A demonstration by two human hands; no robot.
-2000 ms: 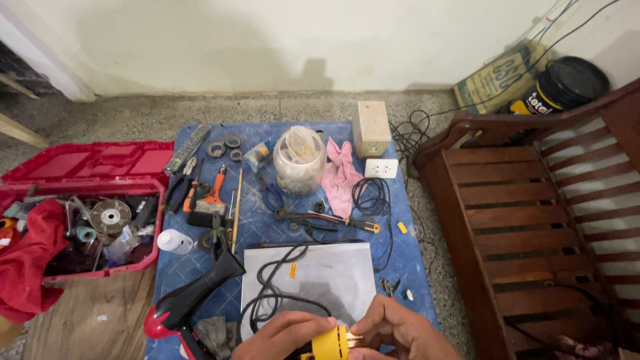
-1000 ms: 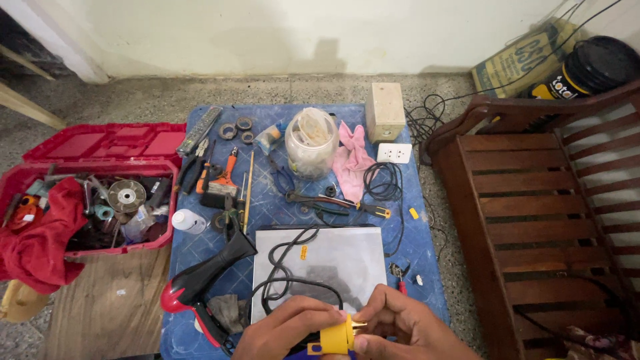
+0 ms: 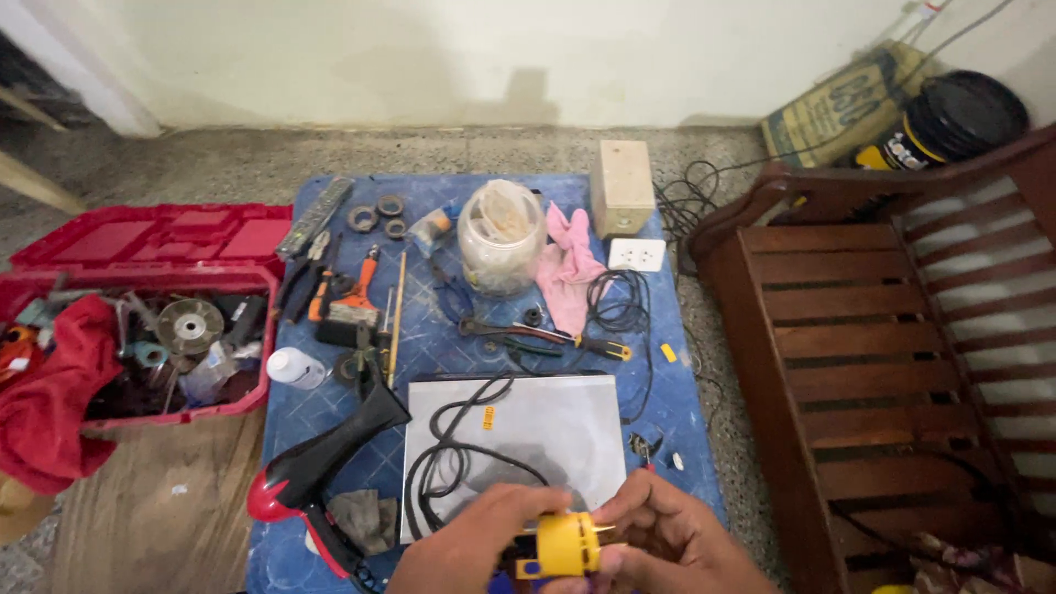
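Observation:
My left hand [image 3: 478, 540] grips a yellow electrical plug [image 3: 568, 544] near the bottom of the head view, its metal prongs pointing right. The fingers of my right hand [image 3: 672, 536] close around the prong end from the right. Just beyond my hands, a black cable [image 3: 450, 445] lies in loops on a silver flat metal case [image 3: 577, 421]. A black and red hair dryer [image 3: 330, 454] rests to the left of the case. Small pliers [image 3: 646, 450], partly hidden, lie beyond my right hand. Whether the cable joins the plug is hidden.
The blue table [image 3: 495, 359] also bears a plastic jar [image 3: 501, 239], pink gloves [image 3: 569, 264], a screwdriver [image 3: 606, 346], a white outlet [image 3: 637, 254], a wooden block [image 3: 623, 190] and a white bottle [image 3: 295, 368]. A red toolbox [image 3: 272, 330] is left, a slatted wooden bench [image 3: 858, 338] right.
Both hands stay on the yellow plug, which has turned slightly between them; its prongs show clearly now and one second ago. The view has shifted a little.

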